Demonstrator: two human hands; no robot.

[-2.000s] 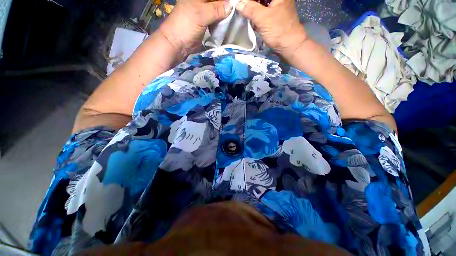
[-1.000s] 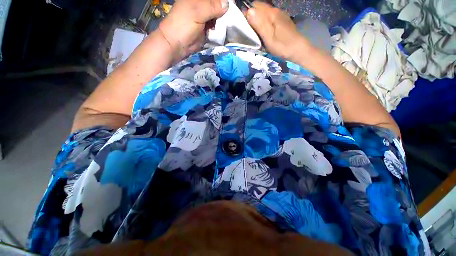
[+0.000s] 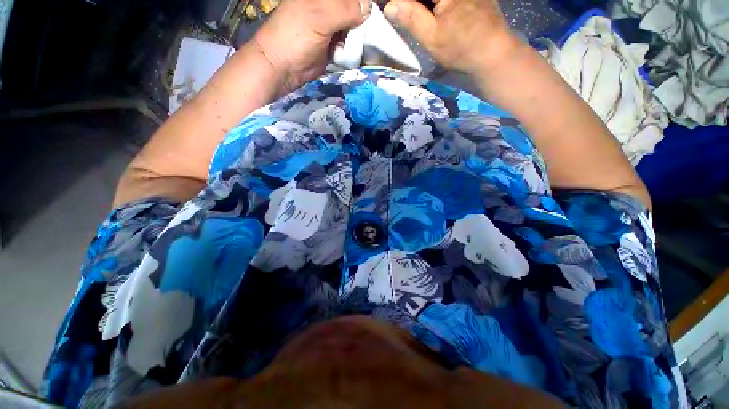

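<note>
My left hand [image 3: 316, 36] is at the top edge of the view, closed on a small white cloth piece [image 3: 380, 41] that hangs over the lap. My right hand [image 3: 460, 32] is just right of the cloth, partly cut off by the top edge. Its thumb tip is close to the cloth's top corner; whether they touch cannot be told. A bit of a small dark tool [image 3: 429, 5] shows between its thumb and fingers; the rest is hidden.
Cream cloth [image 3: 603, 80] lies in a blue-rimmed container at the right. A larger grey-cream heap [image 3: 691, 60] is further right, above blue material [image 3: 691, 164]. White paper [image 3: 200, 68] lies beyond my left forearm. The floral shirt fills the middle.
My right hand first moved away from the cloth, showing a dark tool with a thin tip, then came back close to the cloth's top. My left hand has kept its hold.
</note>
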